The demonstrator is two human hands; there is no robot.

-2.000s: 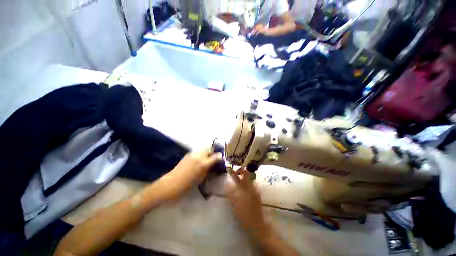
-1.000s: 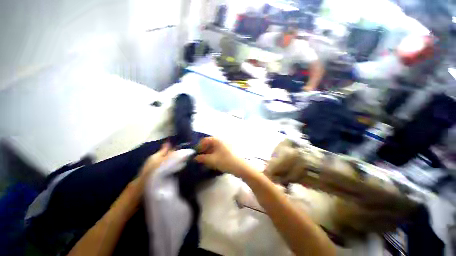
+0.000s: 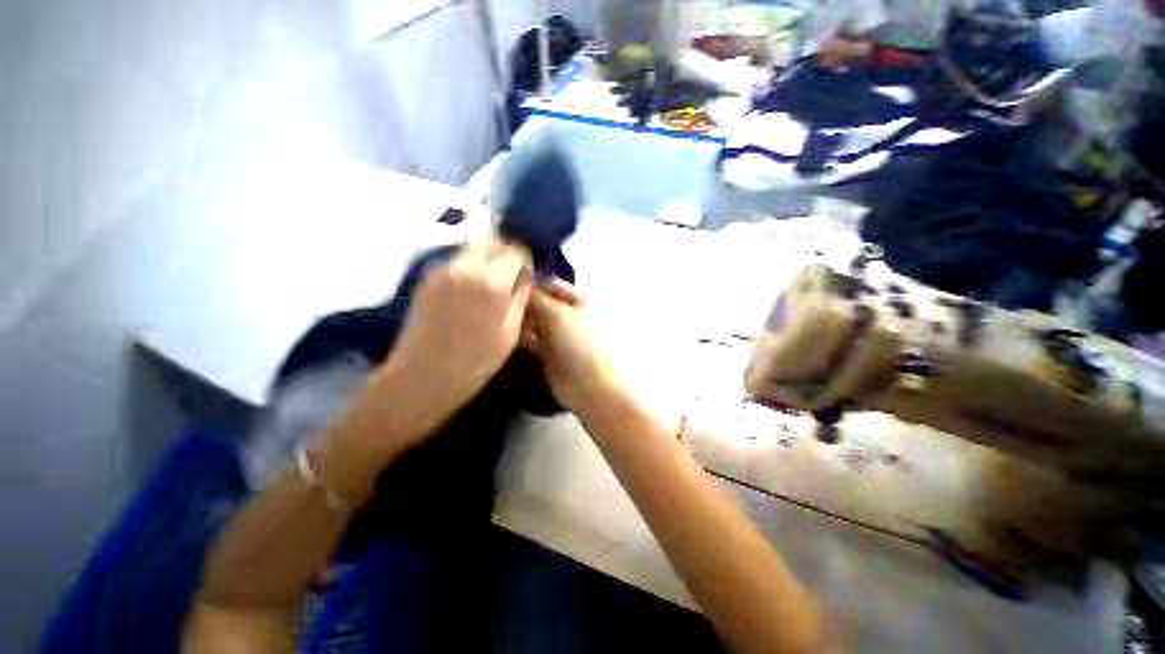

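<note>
My left hand and my right hand are close together left of the machine, both shut on a dark navy garment. A narrow dark end of it sticks up above the fingers, blurred. The rest hangs below my hands over the table's front edge, with a pale grey part by my left forearm. The fingertips are partly hidden by the cloth and hands. The cream sewing machine stands to the right, away from the cloth.
The pale table has its front edge below my right forearm. Snips lie at its front right. A light-blue trough is behind. Dark and white cloth lies at the back right. A white wall is at left.
The garment has left the needle area and moved left with both hands. Since one second ago, its white part has dropped from between my hands, and my left hand has risen.
</note>
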